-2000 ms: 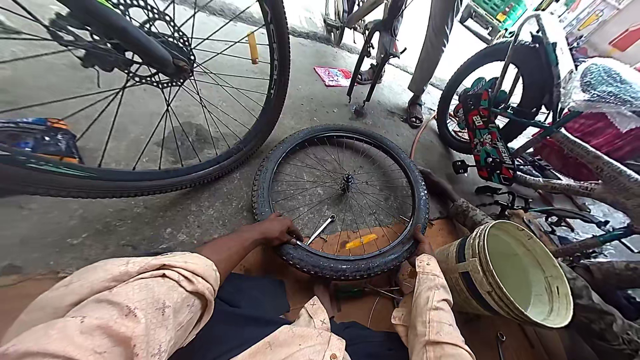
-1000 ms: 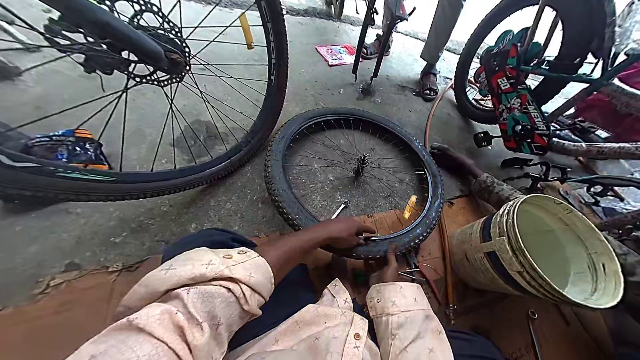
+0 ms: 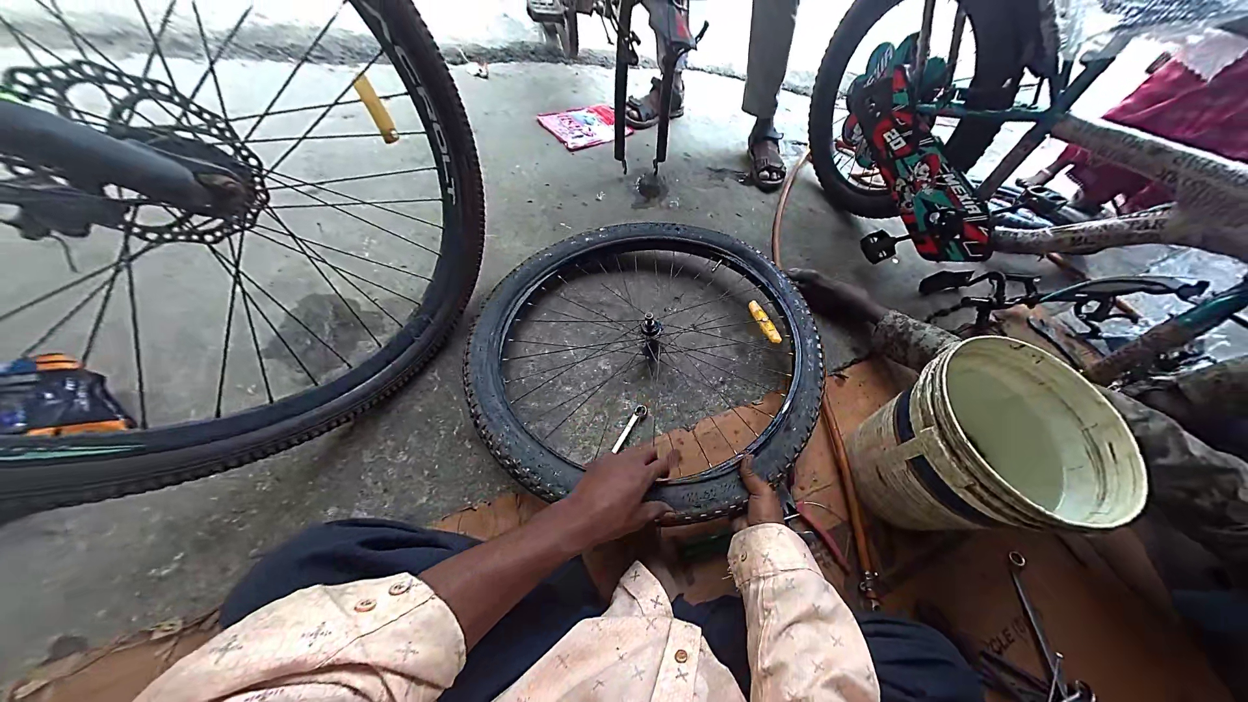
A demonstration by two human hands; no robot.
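A bicycle wheel with a knobbly black tire (image 3: pixel 502 419) lies on the floor before me, its axle pointing up. My left hand (image 3: pixel 621 487) rests on its near edge, with fingers over the rim; a metal wrench (image 3: pixel 629 429) sticks out past the fingers over the spokes, and its lower end is hidden. Whether that hand grips the wrench cannot be told. To the right, my right hand (image 3: pixel 760 494) holds the tire's near edge, thumb on top and fingers hidden underneath. A yellow reflector (image 3: pixel 764 322) sits among the spokes at the right.
An upright bicycle wheel (image 3: pixel 458 195) fills the left. At right stand a bucket of cloudy water (image 3: pixel 907 458) and a bicycle (image 3: pixel 1121 146). Another person's hand (image 3: pixel 829 292) is beside the tire. A hose (image 3: pixel 838 478) and a combination wrench (image 3: pixel 1033 609) lie nearby. A person's sandalled foot (image 3: pixel 766 161) is beyond.
The flat wheel has turned, its yellow reflector going from the near side to the right. My left hand has moved along the rim toward my right hand. Another person's hand has appeared beside the tire.
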